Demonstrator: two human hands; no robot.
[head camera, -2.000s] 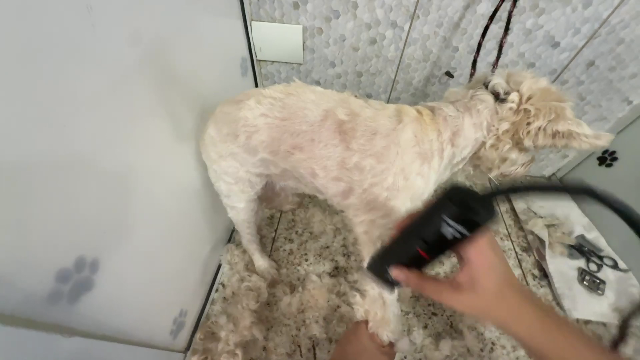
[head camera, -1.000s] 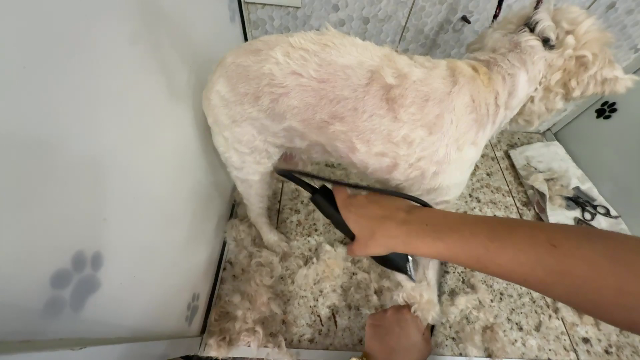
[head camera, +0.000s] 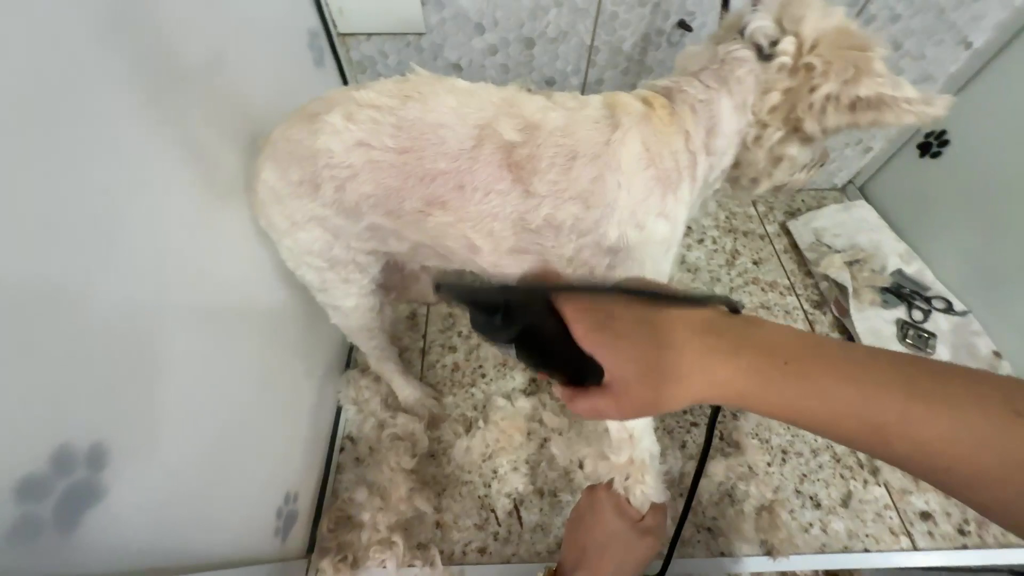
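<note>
A cream-coloured dog (head camera: 480, 176) with a closely clipped body stands side-on, its shaggy head at the upper right. My right hand (head camera: 640, 352) grips black corded electric clippers (head camera: 544, 332) in front of the dog's chest and belly; they are slightly blurred. The power cord (head camera: 696, 480) runs down past the front leg. Low in the view, my left hand (head camera: 612, 528) is closed around the lower part of the dog's front leg (head camera: 636, 460), just at its furry paw. Its fingertips are partly hidden.
Cut fur (head camera: 384, 480) lies in clumps on the speckled stone surface (head camera: 800, 480). At the right, scissors (head camera: 920, 300) and a metal clipper blade (head camera: 916, 336) rest on a white cloth (head camera: 856, 232). A pale panel (head camera: 160, 280) stands left, a tiled wall (head camera: 512, 48) behind.
The clippers have risen from beside the lower front leg and turned in my right hand. My left hand stays at the paw. The dog's head has turned slightly.
</note>
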